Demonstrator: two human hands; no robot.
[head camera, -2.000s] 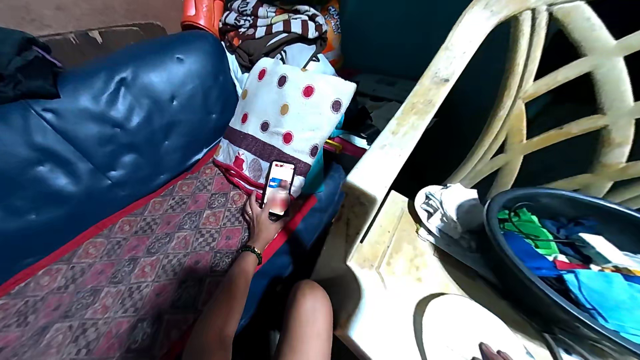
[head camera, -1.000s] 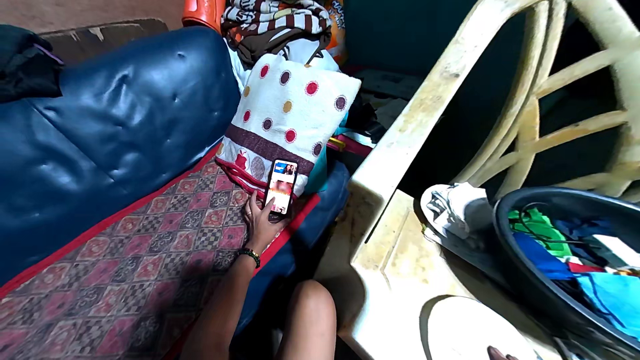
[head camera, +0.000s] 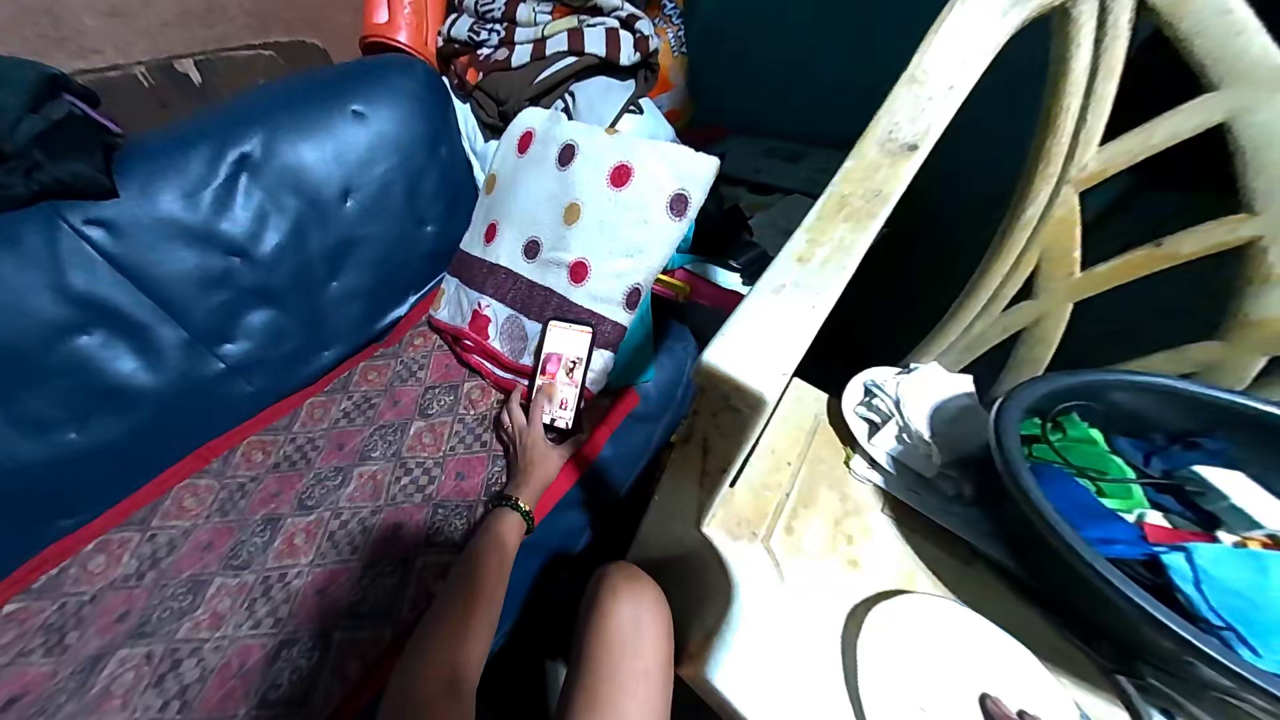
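Note:
My left hand (head camera: 530, 440), with a dark beaded bracelet (head camera: 512, 510) at its wrist, is closed around the lower part of a smartphone (head camera: 562, 375). Its thumb lies over the lit screen, which shows several small pictures. The phone is tilted up against a white folded towel or blanket (head camera: 600, 200) with coloured dots, at the edge of the sofa seat. Of my right hand (head camera: 1003, 708) only the fingertips show, at the bottom edge over a round white object (head camera: 940, 665); the rest is out of view, and whether it holds anything cannot be told.
A blue sofa backrest (head camera: 300, 200) and patterned seat cover (head camera: 300, 510) fill the left. At the right stands a cream plastic chair (head camera: 830, 220), bearing a black basin (head camera: 1010, 480) of coloured cloths and a white cloth (head camera: 915, 410). Clothes (head camera: 550, 50) lie piled behind the towel.
The pictures on the phone's screen have changed. My left hand stays on the phone in about the same place, and its thumb has moved over the screen.

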